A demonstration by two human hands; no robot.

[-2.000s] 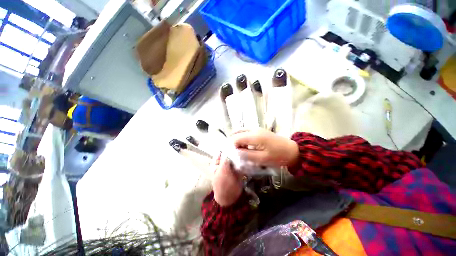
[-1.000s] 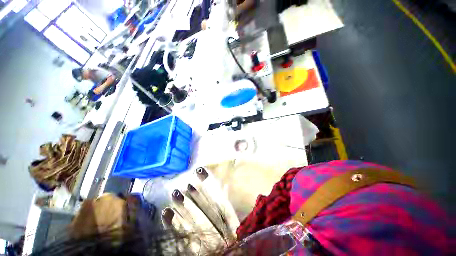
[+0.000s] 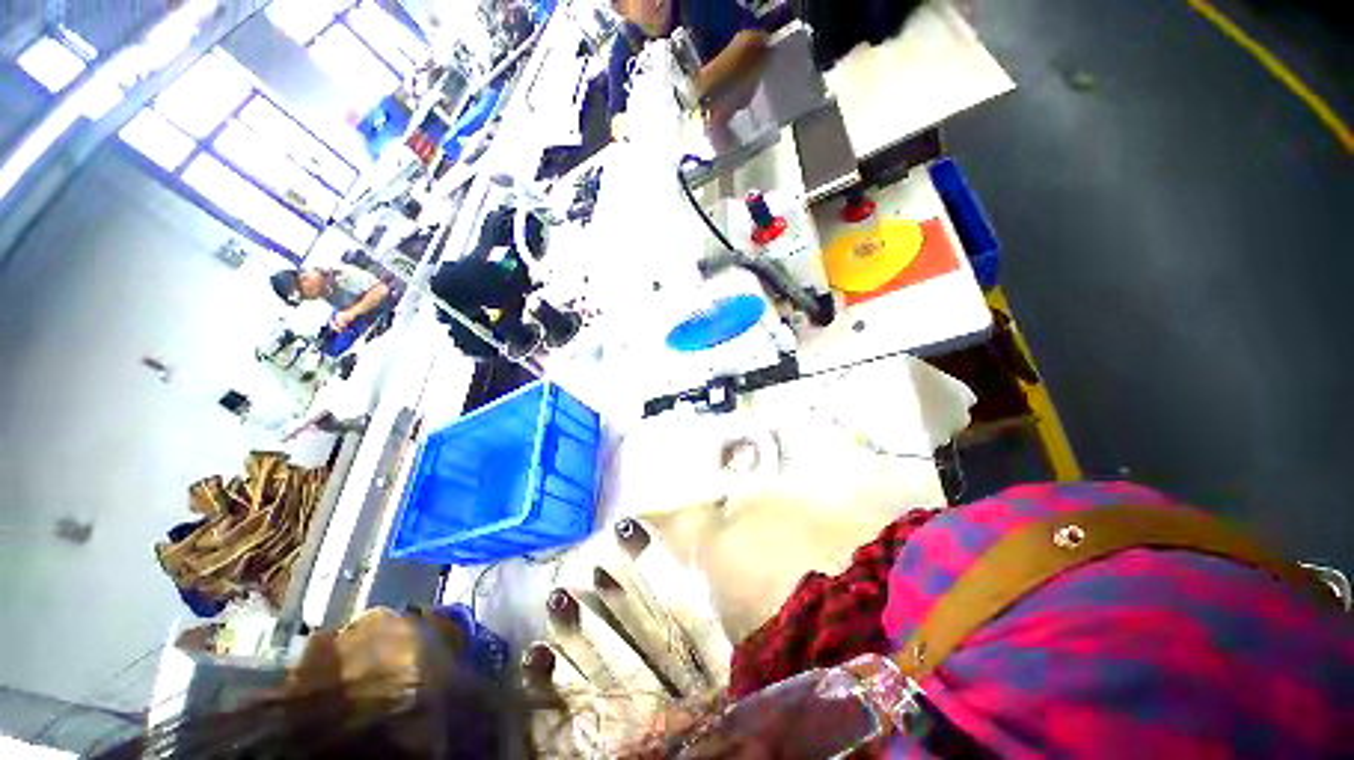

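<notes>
Several long cream strips with dark rounded tips (image 3: 639,631) are fanned out on the white table at the bottom centre. Beside them lies a beige panel (image 3: 743,557). A red and black knit sleeve (image 3: 832,594) reaches down toward the strips. Both my hands are out of the picture, cut off by the bottom edge and hidden behind glasses and hair, so what they hold cannot be seen.
A blue plastic crate (image 3: 498,475) stands behind the strips. A tape roll (image 3: 749,453) lies on the table. Sewing machines stand beyond, one with a blue disc (image 3: 716,322). Brown pieces (image 3: 253,520) hang at the left. Two people (image 3: 349,297) are further back.
The view has swung up and to the right, so both hands, visible two seconds ago at the strips, have left the picture. Since one second ago the crate and strips sit slightly lower and further right.
</notes>
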